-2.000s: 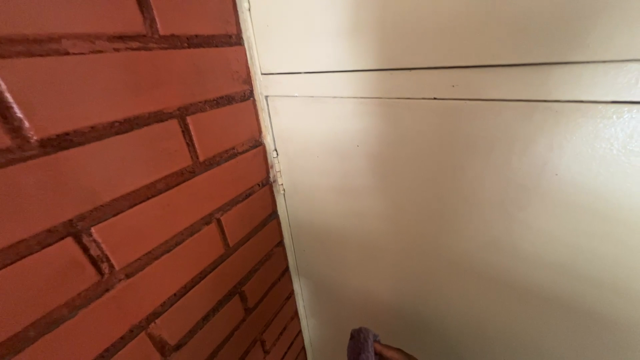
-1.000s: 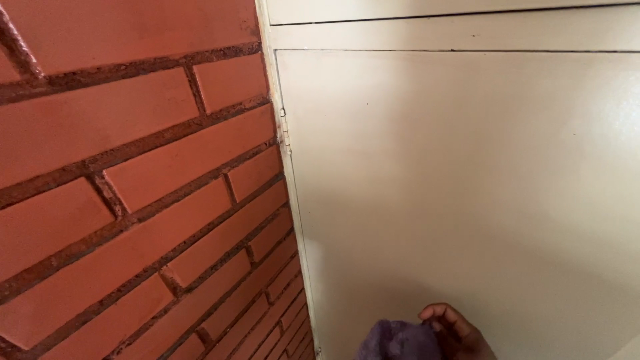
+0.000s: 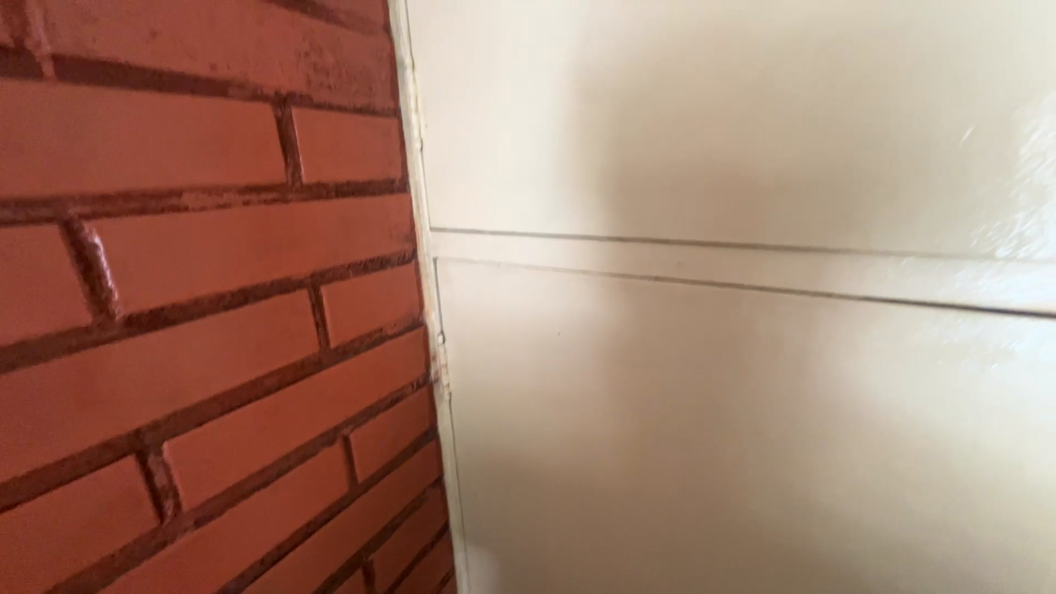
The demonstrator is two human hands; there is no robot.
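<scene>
Neither my left hand nor my right hand shows in the head view now, and what they hold cannot be seen. A glossy cream-painted cabinet door [image 3: 742, 445] fills the lower right. Above it runs a narrow cream rail [image 3: 660, 257] between two dark gaps, with another cream panel [image 3: 742, 115] higher up. A small painted hinge [image 3: 443, 371] sits at the left edge of the lower door.
A red painted brick wall [image 3: 206, 363] with dark, recessed mortar joints takes up the left side. It meets the cream frame strip [image 3: 419, 190] along a nearly vertical edge. Light reflects off the panels at the right.
A hand with a purple cloth, at the bottom of the earlier frames, is out of sight now. The view has shifted upward.
</scene>
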